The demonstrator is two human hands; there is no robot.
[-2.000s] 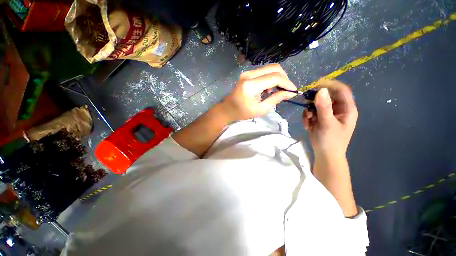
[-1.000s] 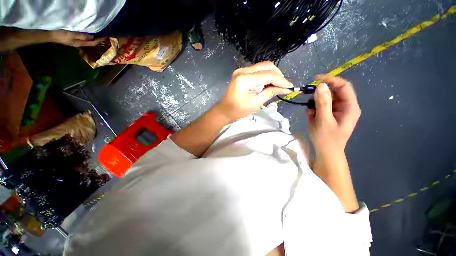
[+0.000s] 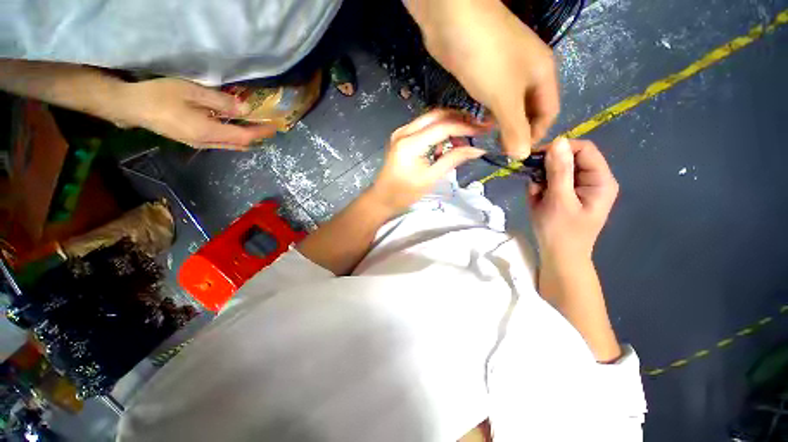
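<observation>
My left hand (image 3: 423,164) is in front of my white shirt, thumb and index finger closed on a thin black cable. My right hand (image 3: 572,194) is to its right and grips black connectors (image 3: 536,164) between thumb and fingers. Another person's hand (image 3: 505,82) reaches down from the top between my hands, its fingertips at the cable by the connectors. It partly hides the cable; whether those fingers grip it, I cannot tell. Behind that hand is a large black cable bundle (image 3: 563,19), mostly covered.
The other person, in a light shirt (image 3: 173,30), leans in at top left, a second hand (image 3: 186,112) over a paper sack (image 3: 289,102). A red-orange stool (image 3: 226,259) stands left of my arm. More dark bundled cables (image 3: 95,306) are at lower left. A yellow line (image 3: 665,85) crosses the floor.
The other person has moved in from the top left and now reaches to the cable at my hands. The large bundle is now mostly covered. My hands stay nearly in place.
</observation>
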